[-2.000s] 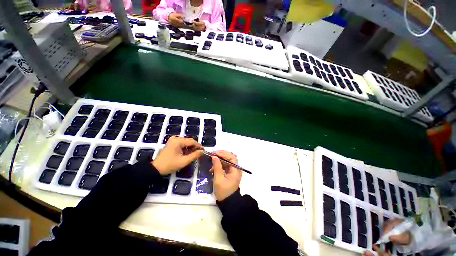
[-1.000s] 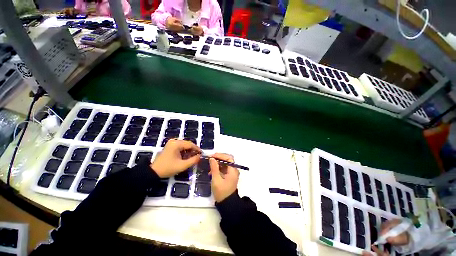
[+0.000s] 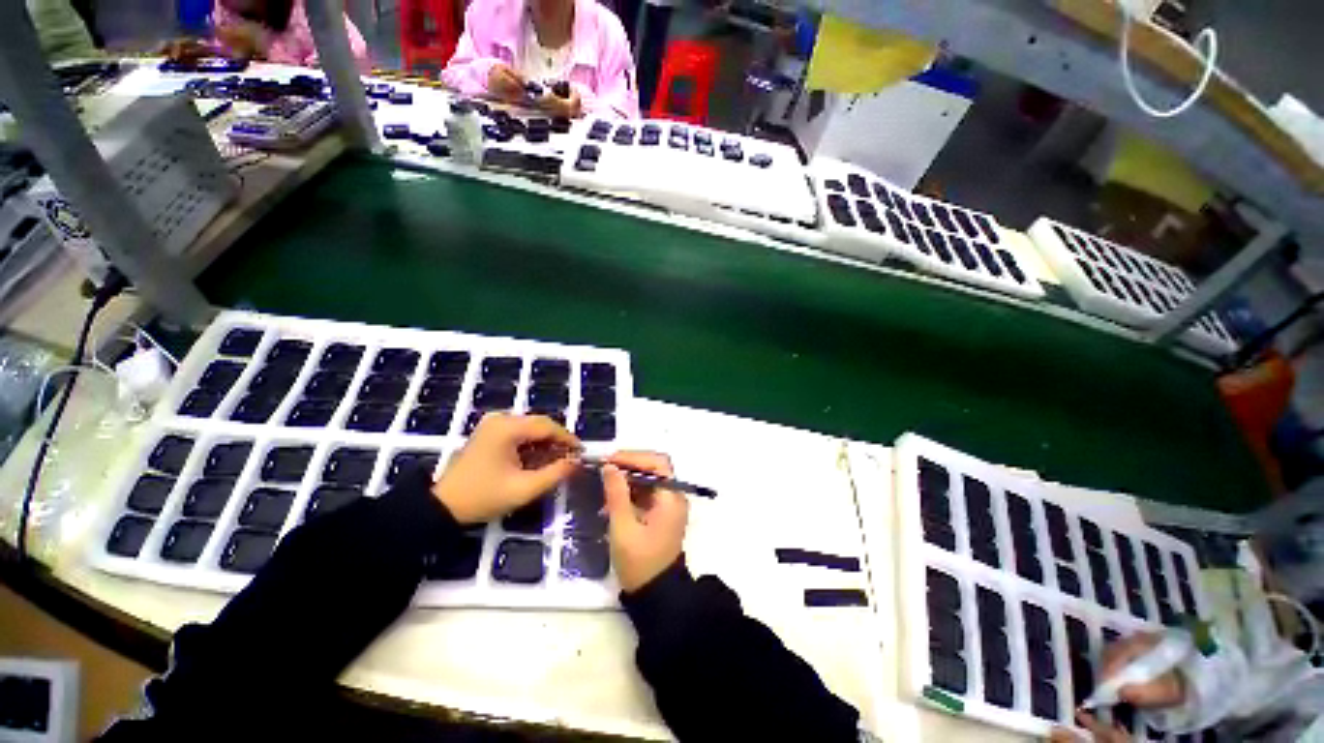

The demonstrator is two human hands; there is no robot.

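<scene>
My left hand [image 3: 504, 468] is over the right half of the white foam tray [image 3: 392, 322], its thumb and fingers pinched together on something small and dark that I cannot make out. My right hand [image 3: 645, 511] is just right of it and holds the dark, thin tweezers [image 3: 675, 483], whose tips point left at my left fingertips. The tray holds rows of black rounded housings [image 3: 520, 560]. Shiny clear glare shows over the housings [image 3: 585, 531] below my hands; whether it is film is unclear.
Two black strips [image 3: 818, 559] lie on the bench right of my hands. A neighbour's foam tray [image 3: 912, 581] stands at the right, with another person's gloved-looking hand [image 3: 1147, 671] and white tool over it. A green conveyor belt [image 3: 479, 247] runs behind. A white plug [image 3: 142, 375] lies left.
The whole view has shifted slightly. My hands stay together over the tray, and the tweezers lie a little flatter than two seconds ago.
</scene>
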